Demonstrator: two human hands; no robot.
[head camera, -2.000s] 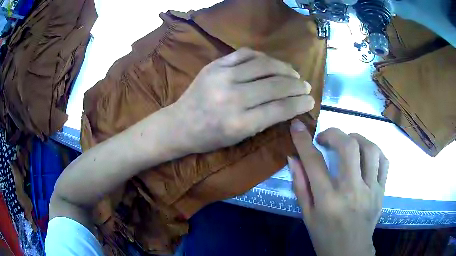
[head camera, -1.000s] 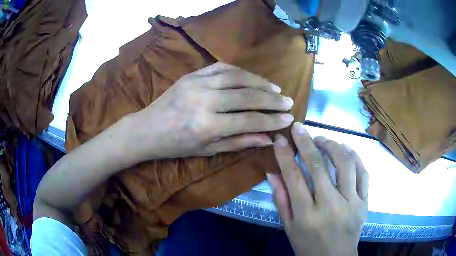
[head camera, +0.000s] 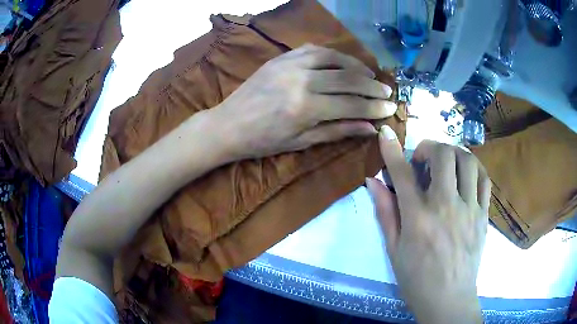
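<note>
A gathered brown panel (head camera: 209, 183) lies on the white table, a puckered line across it. A smoother brown piece (head camera: 316, 28) shows above my left hand. My left hand (head camera: 304, 104) lies flat on the cloth, fingers pointing right and slightly apart, tips near the presser foot (head camera: 403, 93). My right hand (head camera: 430, 202) is at the cloth's right edge, its index fingertip on the edge beside my left fingers and its thumb just below. The edge under my fingertips is partly hidden.
The sewing machine head (head camera: 468, 44) is at upper right, with a round metal knob (head camera: 473, 131). A stack of cut pieces (head camera: 528, 171) lies right. A heap of brown panels (head camera: 57, 82) lies left. A measuring tape (head camera: 304, 285) edges the table. Red cloth (head camera: 205, 288) shows below.
The panel and both hands have moved up toward the presser foot. The panel's right edge has turned, and more of the table shows below it. The camera view has also shifted.
</note>
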